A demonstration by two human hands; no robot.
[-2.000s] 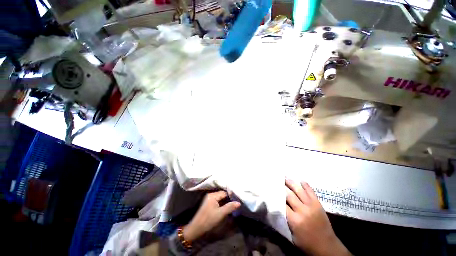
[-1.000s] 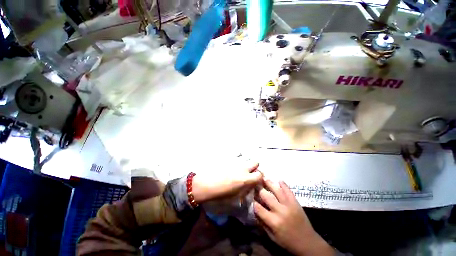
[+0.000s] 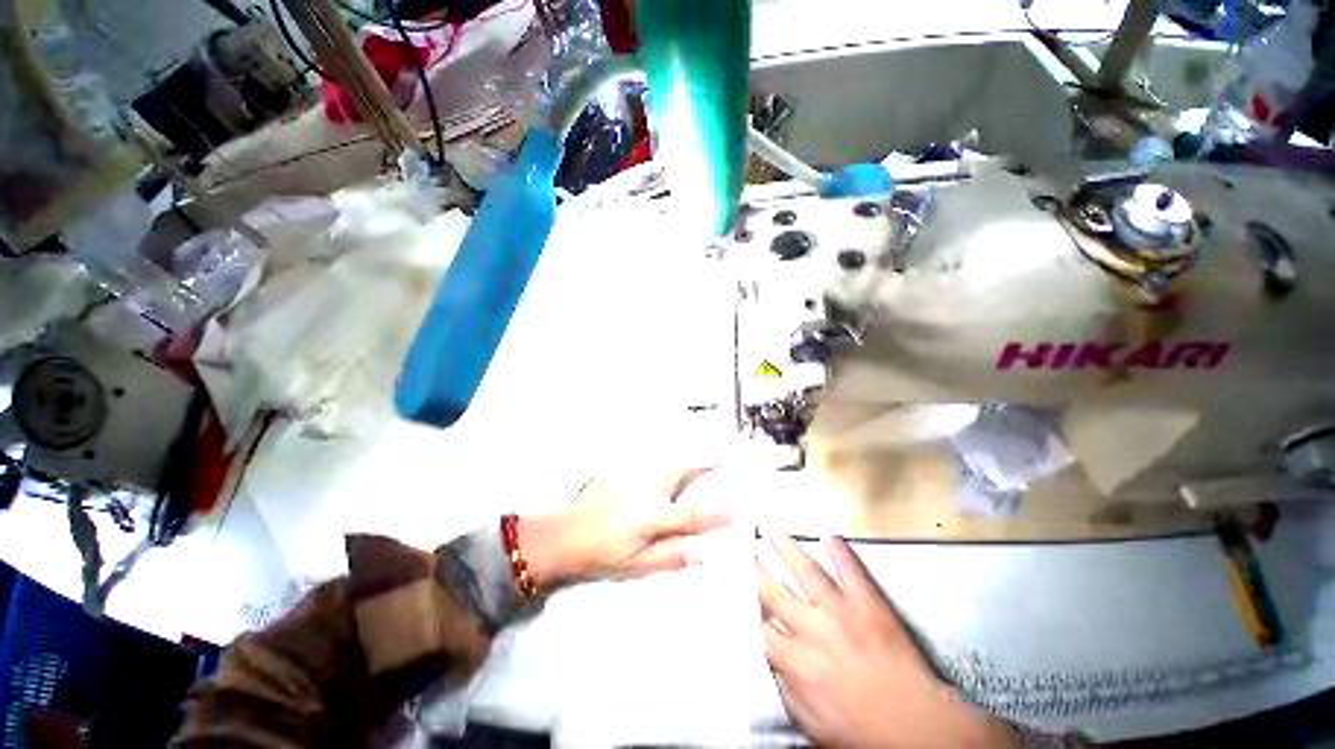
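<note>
White fabric (image 3: 630, 659) lies on the brightly lit table in front of the sewing machine (image 3: 937, 307); its edges are largely lost in glare. My left hand (image 3: 630, 534) lies on it with fingers spread and pointing right, left of and below the needle area (image 3: 779, 424). My right hand (image 3: 849, 644) lies palm down at the fabric's right side, fingertips pointing up toward the needle area. Both hands press flat and neither grips anything that I can see. The fingertips of my left hand are washed out by the light.
A blue paddle-shaped attachment (image 3: 480, 285) and a green tube (image 3: 700, 110) hang over the table. Crumpled cream fabric (image 3: 330, 307) and a second machine (image 3: 95, 410) are at the left. Snips (image 3: 1247, 585) lie right, above a printed ruler (image 3: 1127, 688). A blue crate (image 3: 88, 666) stands lower left.
My hands have parted from their pinch at the fabric's near edge and now lie flat on it, closer to the needle. The view has moved closer to the machine.
</note>
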